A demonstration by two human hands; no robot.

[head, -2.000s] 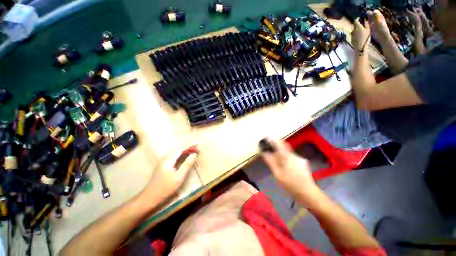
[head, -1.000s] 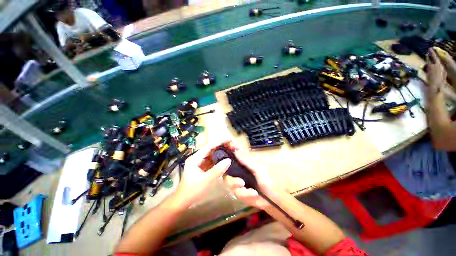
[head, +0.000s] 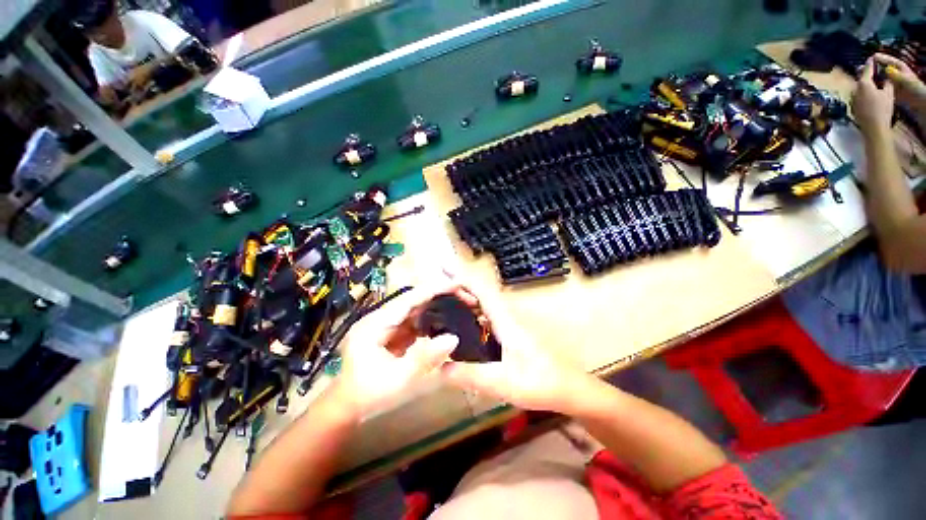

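Note:
A black unit (head: pixel 462 330) is held between both hands over the front edge of the bench. My left hand (head: pixel 391 355) grips its left side, with the thumb on it. My right hand (head: pixel 513 371) cups its right side and underside. Small orange-red strands show at the unit's right side. The fingers hide much of the unit, so I cannot tell if it is closed. Stacked black covers (head: pixel 558 183) lie in ribbed rows on a cardboard sheet (head: pixel 630 305) beyond my hands.
A tangled pile of wired units (head: pixel 294 284) lies at left, another (head: pixel 731 122) at right. Spaced units lie on the green belt (head: pixel 305 173). A white box (head: pixel 236 100) stands on the rail. A blue tray (head: pixel 59 459) is far left. A neighbour's arm (head: pixel 888 173) and red stool (head: pixel 802 381) are right.
The unit has turned in my hands; the cable that trailed over my right forearm no longer shows there. My hands stay together around the unit. The view has shifted slightly.

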